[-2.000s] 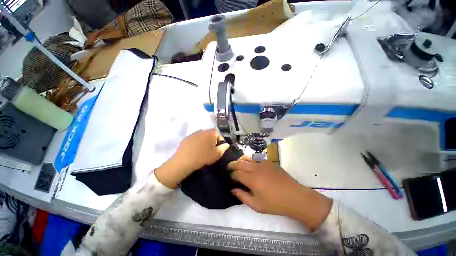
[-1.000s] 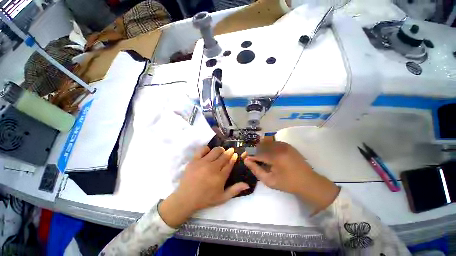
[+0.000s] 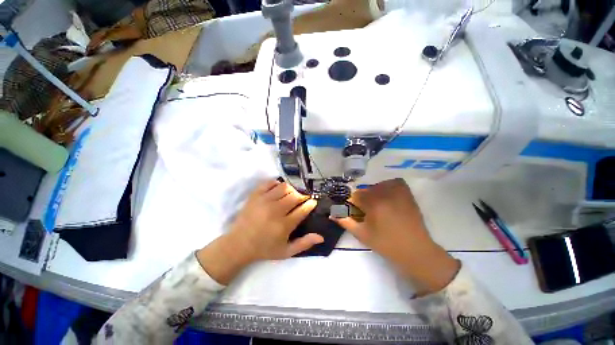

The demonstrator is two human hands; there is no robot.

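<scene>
A small black cuff piece (image 3: pixel 319 232) lies flat on the machine bed in front of the presser foot (image 3: pixel 321 196). A white sleeve panel (image 3: pixel 209 158) spreads rumpled to the left of the needle area. My left hand (image 3: pixel 264 226) presses on the black piece with its fingertips beside the foot and its thumb spread to the right. My right hand (image 3: pixel 394 219) is at the right of the foot, its fingertips at the black piece's right edge by the seam guide (image 3: pixel 355 211). The fingers partly hide the needle and the cloth edge.
The white sewing machine head (image 3: pixel 404 87) stands behind the hands. A folded white panel with black ends (image 3: pixel 108 158) lies at left, near a pale green thread cone (image 3: pixel 30 143). Thread snips (image 3: pixel 500 232) and a mobile phone (image 3: pixel 573 255) lie at right.
Since the earliest frame, the black piece has gone from bunched to flatter under my hands. My right hand has shifted from in front of the foot to its right side. The view has also shifted.
</scene>
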